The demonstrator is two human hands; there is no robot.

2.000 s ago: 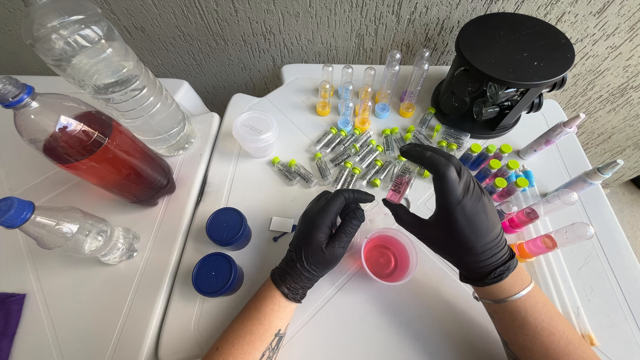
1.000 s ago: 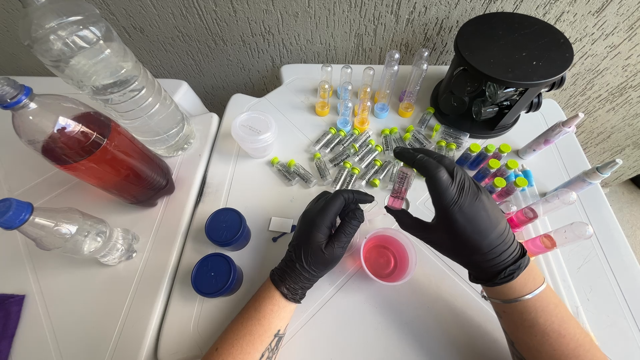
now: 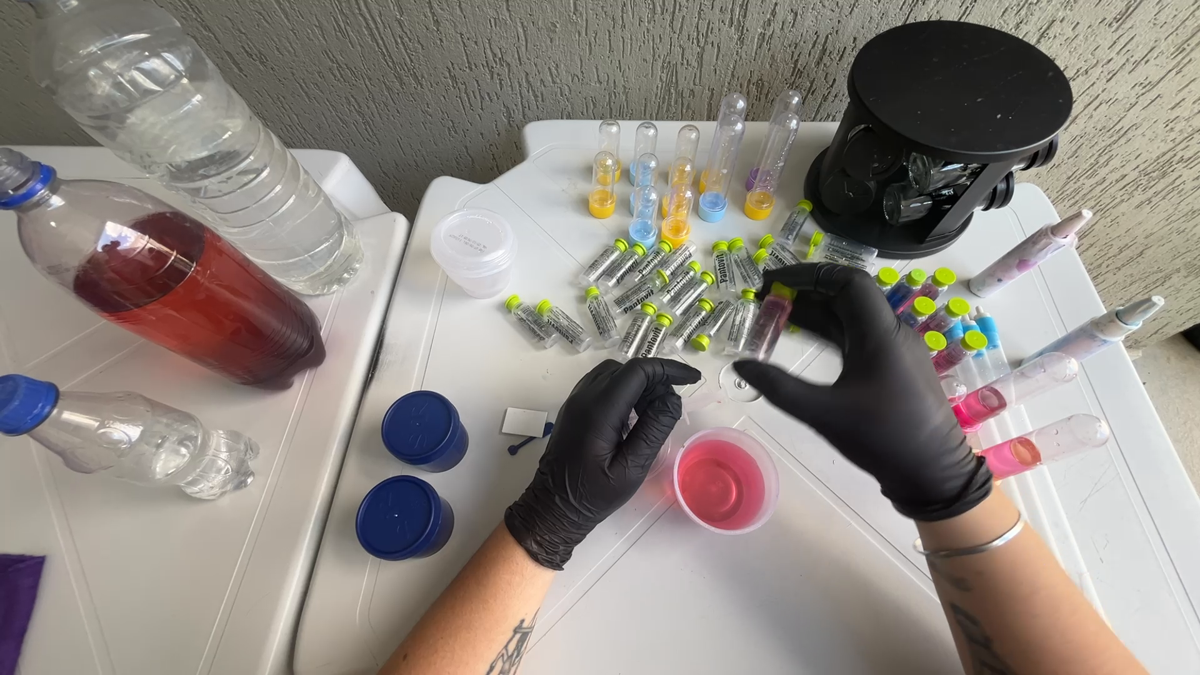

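Observation:
My right hand (image 3: 862, 384), in a black glove, holds a small clear vial of pink liquid with a green cap (image 3: 771, 322) between thumb and fingers. Below and left of it is a plastic cup of pink liquid (image 3: 724, 481). My left hand (image 3: 605, 450), also black-gloved, is beside the cup's left side with its fingers curled; whether something thin is between them cannot be told. Behind both hands lie several clear vials with green caps (image 3: 602, 316). More green-capped vials holding coloured liquid (image 3: 922, 311) stand to the right, partly hidden by my right hand.
Two blue-lidded jars (image 3: 424, 431) and a lidded clear tub (image 3: 473, 253) stand left. Capped plastic tubes (image 3: 712, 178) stand at the back beside a black round rack (image 3: 947, 141). A bottle of red liquid (image 3: 187, 281) lies on the left table near clear bottles. Larger pink-filled tubes (image 3: 1045, 445) lie right.
The vial in my right hand has moved up and away from the cup, toward the group of vials. A green cap now shows clearly on it. My left hand has barely moved.

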